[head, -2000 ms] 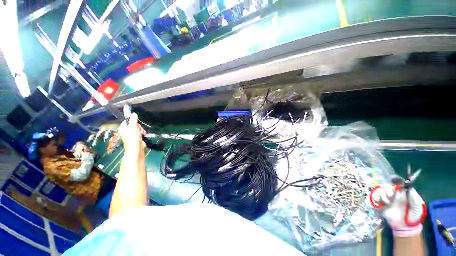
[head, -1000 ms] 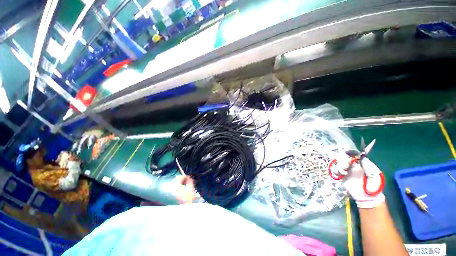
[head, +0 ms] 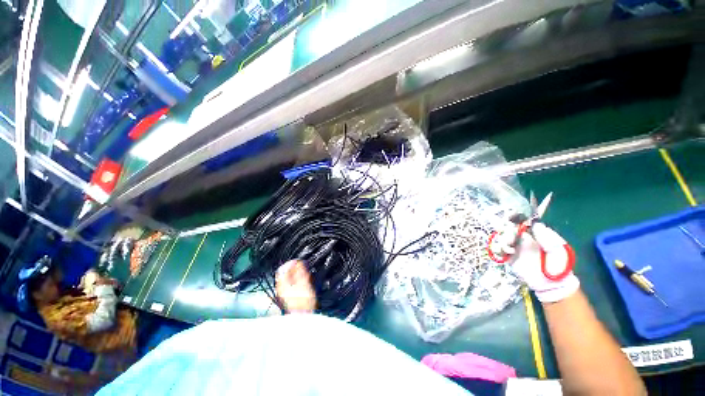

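A pile of coiled black cable (head: 328, 240) lies in front of me. My bare left hand (head: 295, 286) is at the coils' near edge, small and blurred; whether it grips a cable I cannot tell. My gloved right hand (head: 539, 259) holds scissors (head: 536, 213) by their red loops, blades apart and pointing up. It is at the right edge of an open clear plastic bag (head: 417, 305) with a heap of small white pieces (head: 464, 244). A few cable ends reach toward the bag.
A second clear bag (head: 413, 158) is behind the coils. A blue tray (head: 657, 298) with needle-like tools (head: 638, 280) is at right, above a white bench label (head: 661, 353). A pink cloth (head: 469, 366) lies at the near edge. A metal rail (head: 587, 155) runs behind. A person (head: 77, 309) is at far left.
My left hand has come back from the far left to the coils and now lies farther onto them. The view has shifted; the scissors stay open in my right hand.
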